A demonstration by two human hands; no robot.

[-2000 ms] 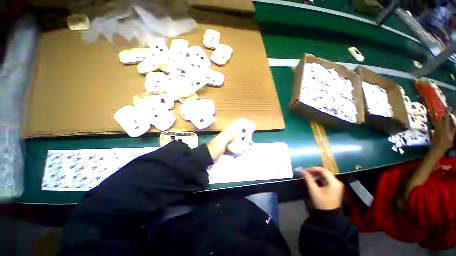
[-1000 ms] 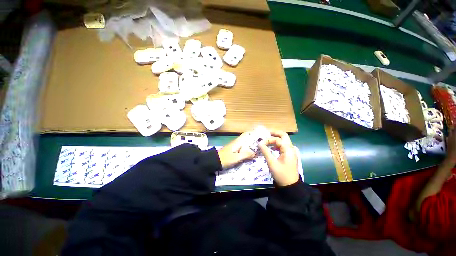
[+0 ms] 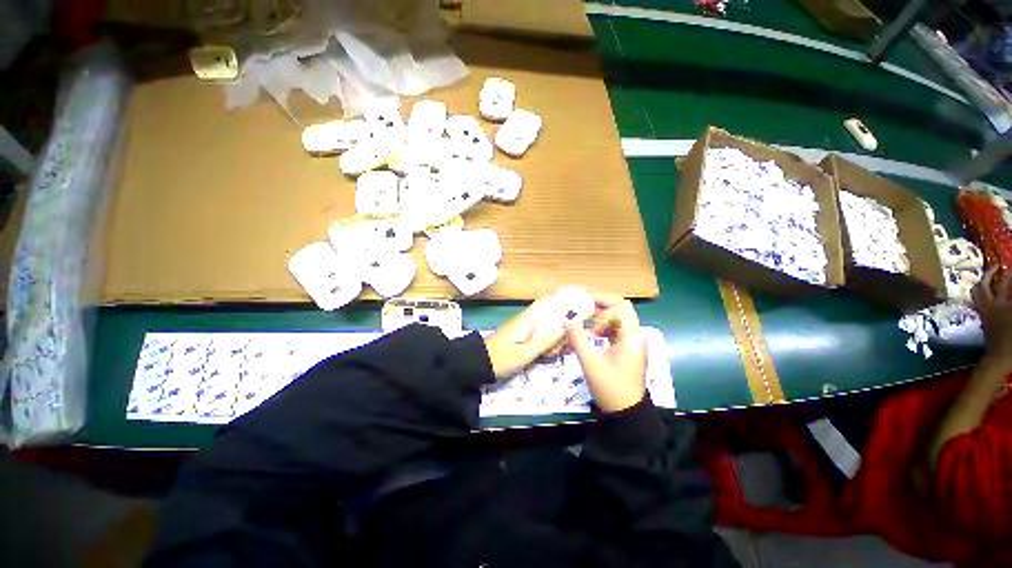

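Note:
My left hand [image 3: 519, 343] holds a white plastic housing [image 3: 568, 307] above the sticker sheet. My right hand [image 3: 613, 357] touches the same housing from the right, with thumb and fingertips on its face; whether a small piece is between them is too small to tell. The long sticker sheet [image 3: 200, 375] with blue print lies along the table's front edge, its middle hidden by my left sleeve. A single housing [image 3: 422, 315] lies behind my left forearm, its inner side showing. A loose pile of white housings [image 3: 422, 189] lies on the cardboard sheet [image 3: 200, 211].
Two open boxes [image 3: 697, 239] of small white pieces stand at the right, beside a yellowish tape strip [image 3: 751, 342]. A plastic bag [image 3: 56, 255] lies at the left. Crumpled translucent sheets [image 3: 333, 69] lie behind the pile. A person in red [image 3: 954, 466] works at the far right.
My right hand has moved from the table's front edge up and left to the housing in my left hand. Over the last second both hands stay together there, with slight finger movement.

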